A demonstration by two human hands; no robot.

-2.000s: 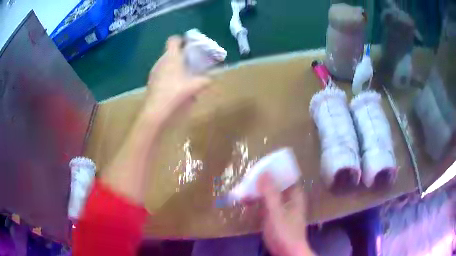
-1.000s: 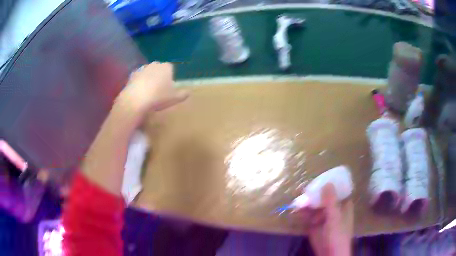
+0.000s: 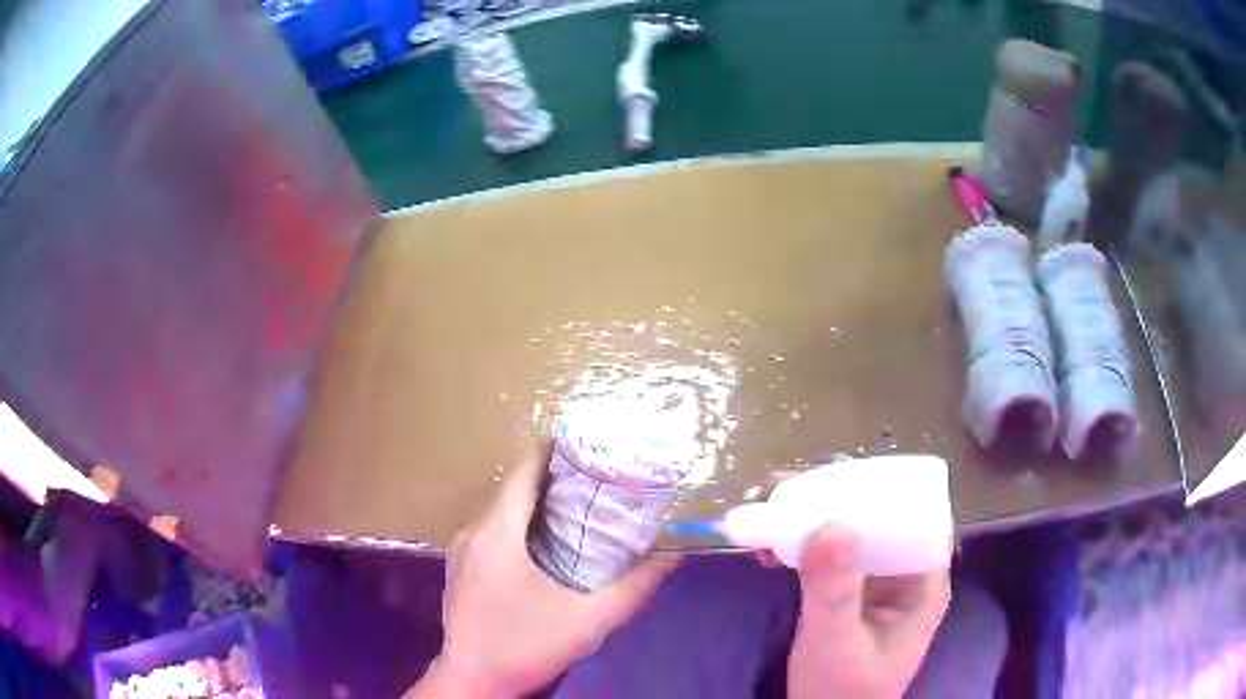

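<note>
My left hand (image 3: 526,601) holds a white tubular piece (image 3: 601,512) at the board's near edge, with its ruffled rim up and away from me. My right hand (image 3: 854,615) grips a white squeeze bottle (image 3: 875,512) lying sideways. Its blue nozzle (image 3: 694,527) points left at the tube's side, close to it; I cannot tell if they touch. Two more white tubes, a left one (image 3: 1008,341) and a right one (image 3: 1089,351), lie side by side on the right of the tan board (image 3: 451,314), pinkish ends toward me.
A grey-beige jar (image 3: 1032,123), a small white bottle (image 3: 1066,202) and a pink stick (image 3: 972,195) are at the back right. A white tube (image 3: 503,93) and a thin branched part (image 3: 637,85) lie on the green belt (image 3: 765,82). A red-stained panel (image 3: 178,246) stands left; a bin (image 3: 178,655) sits low left.
My left hand has come from the left side to the front centre and now holds a tube. The tube at the board's left is gone from there. The bottle stays in my right hand, now beside the held tube.
</note>
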